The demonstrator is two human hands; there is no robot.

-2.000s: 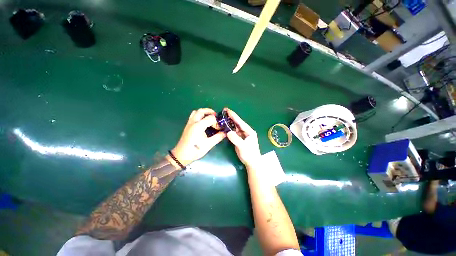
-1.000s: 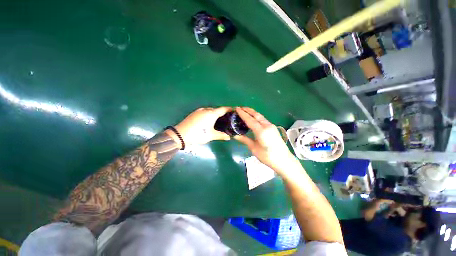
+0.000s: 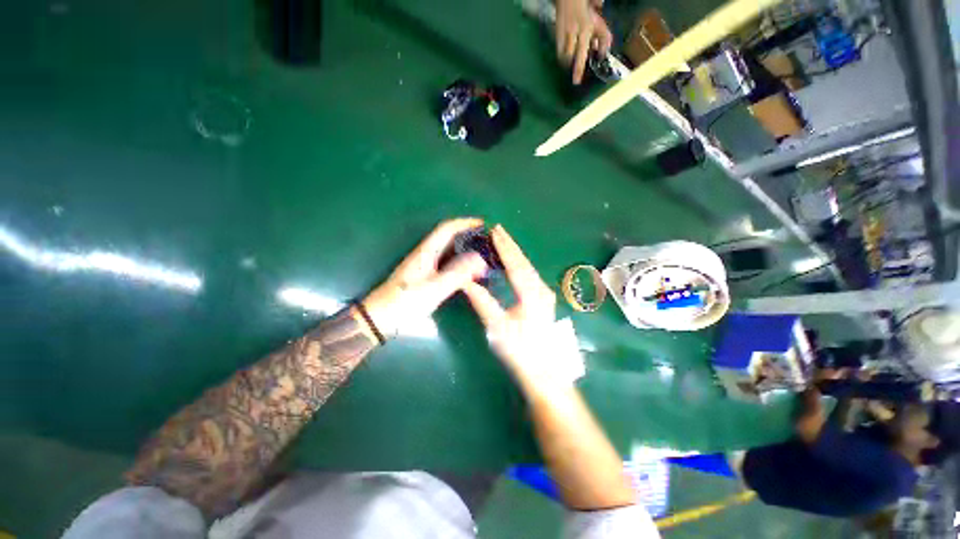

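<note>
A small black cylindrical housing (image 3: 476, 248) is held over the green bench, near the middle of the view. My left hand (image 3: 426, 276) grips it from the left, with the thumb across its near side. My right hand (image 3: 523, 305) is at its right side, fingers along it. The fingers cover much of the housing, and its open end cannot be made out. A white label sheet (image 3: 570, 351) lies partly hidden by my right wrist.
Another housing with pale wires (image 3: 491, 114) lies ahead. A yellowish ring (image 3: 582, 287), a white shell (image 3: 674, 286) and a blue-white box (image 3: 760, 353) are at right. A yellow strip (image 3: 642, 79) hangs above. Another person's hand (image 3: 579, 37) is at the far rail; a person (image 3: 832, 463) is at lower right.
My right hand has shifted left and its fingers are more upright around the housing. Another person's hand has appeared at the far rail, and a dark object at the top left.
</note>
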